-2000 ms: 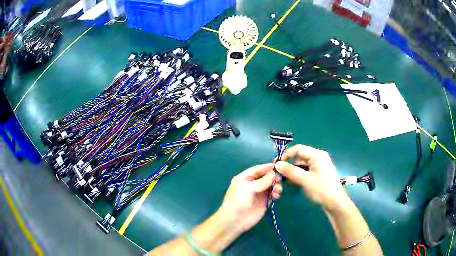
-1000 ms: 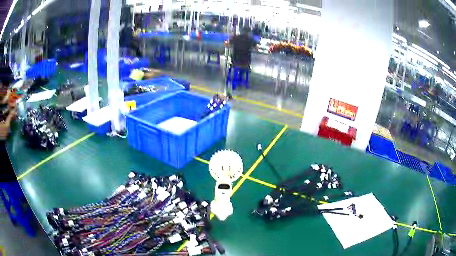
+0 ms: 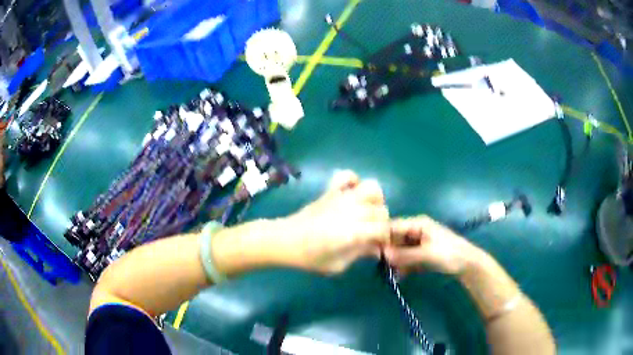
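My left hand (image 3: 340, 225) and my right hand (image 3: 434, 246) are bare, blurred and close together over the middle of the bench. Both are closed on the wire harness (image 3: 406, 301); most of its upper part is hidden by my fingers. Below the hands it hangs down to the right as a thin black and white twisted leg, ending in a small dark connector near the bottom edge. My left hand is turned back-up, covering the upper connector. Whether tape is in my fingers cannot be told.
The untaped harness pile (image 3: 187, 159) lies left, a fan (image 3: 281, 76) and blue bin (image 3: 201, 45) behind. A black bundle (image 3: 399, 66), white sheet (image 3: 500, 100) and labelled harness (image 3: 496, 211) lie right. Scissors (image 3: 602, 284) are far right. A steel strip (image 3: 319, 344) is at the near edge.
The view tipped up, with no hands in it, and is now down again. Compared with the first frame, my left hand has turned over the harness and its elbow is raised outward.
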